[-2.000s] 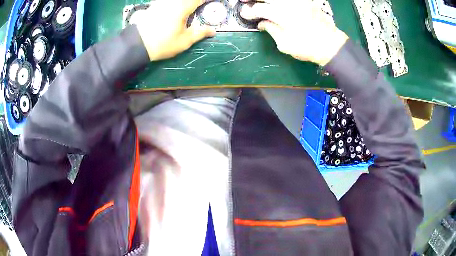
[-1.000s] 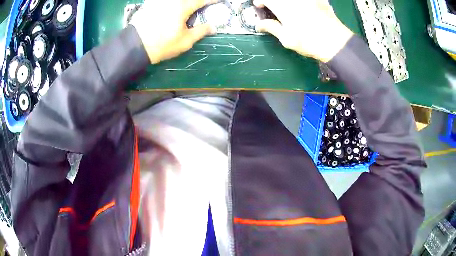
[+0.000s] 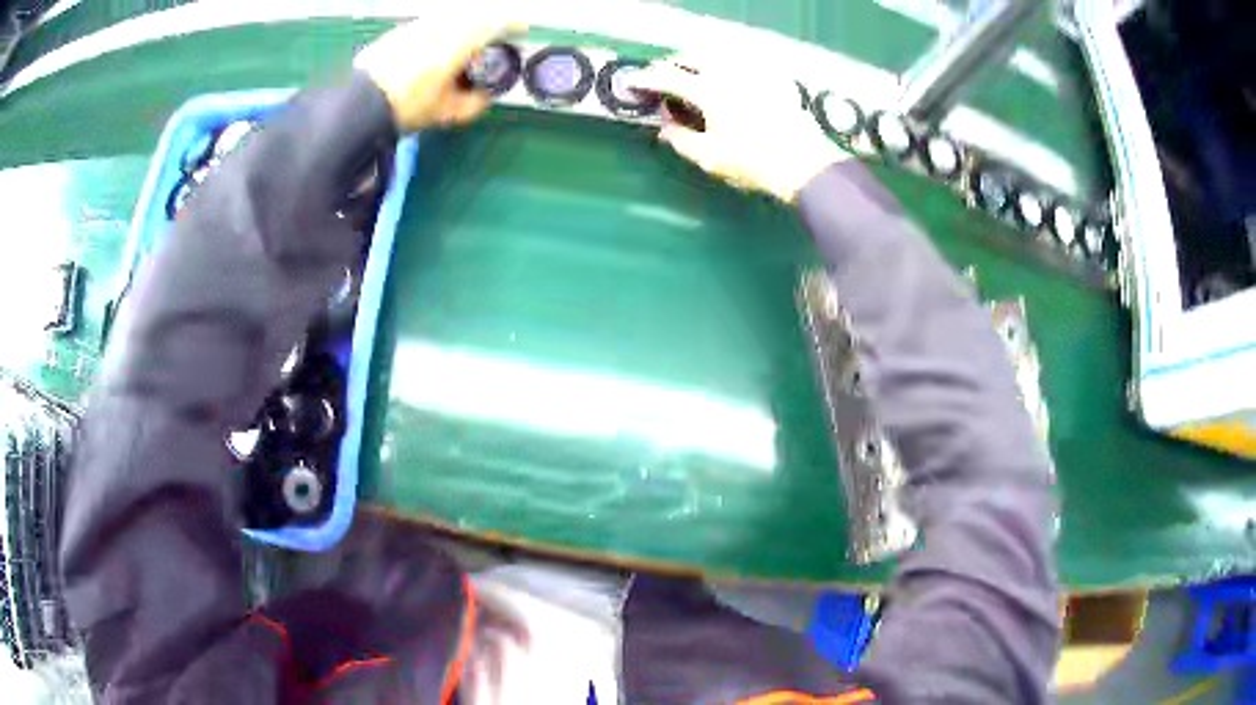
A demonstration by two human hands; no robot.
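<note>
A fixture plate [image 3: 526, 92] with black discs in a row lies across the far part of the green bench. Three discs show between my hands; the middle one [image 3: 558, 76] is in full view. My left hand [image 3: 438, 80] holds the plate's left end, fingers at the leftmost visible disc. My right hand [image 3: 737, 124] holds the plate's right end, its fingers partly over the third disc. My right hand hides whatever is at that end. Both hands are slightly blurred.
A light-blue bin [image 3: 369, 317] of black discs is at the left, under my left sleeve. Loaded plates [image 3: 944, 154] run along the line at the right. Empty plates [image 3: 857, 413] lie partly under my right sleeve. A metal post [image 3: 971, 62] and framed machine [image 3: 1150, 234] stand beyond.
The view has shifted towards the far side of the bench. Both hands have moved forward with the plate, away from the scratched near area. The loaded line at the right has come into view.
</note>
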